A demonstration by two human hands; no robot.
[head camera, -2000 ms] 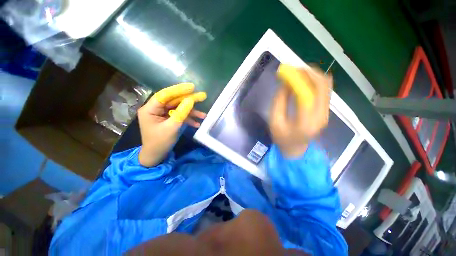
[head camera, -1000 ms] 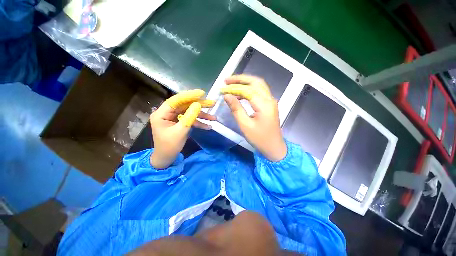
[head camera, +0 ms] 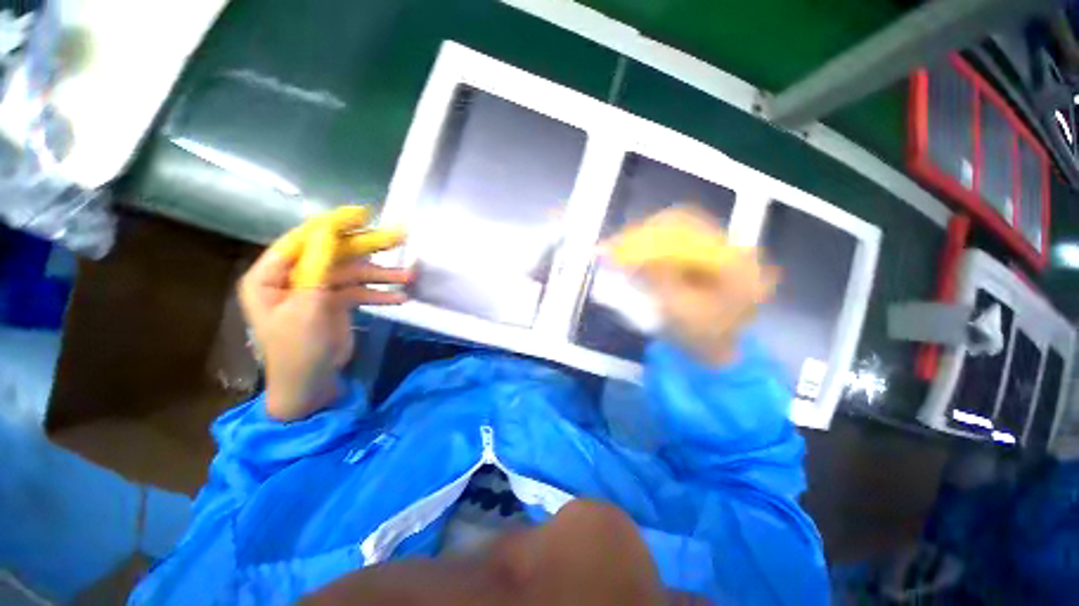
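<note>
A white carrier tray (head camera: 601,130) lies on the dark green bench in front of me, with three dark tablets in its recesses. The left tablet (head camera: 503,178) shows glare, and the right tablet (head camera: 802,266) has a small white label at its lower corner. My left hand (head camera: 314,296), with yellow finger cots, is at the tray's left end, its fingertips at the rim; whether it holds anything small I cannot tell. My right hand (head camera: 692,284), blurred, is over the middle tablet (head camera: 663,189) and hides part of it.
A red tray (head camera: 913,130) with dark tablets lies at the far right. Another white tray (head camera: 964,278) is nearer on the right, beside a grey bracket (head camera: 929,321). A slanted metal post (head camera: 876,71) crosses above. An open cardboard box (head camera: 142,343) and clear plastic (head camera: 53,189) are at left.
The view has swung, so the tray appears further left and more level. My right hand has moved from the left tablet, near my left hand, to over the middle tablet.
</note>
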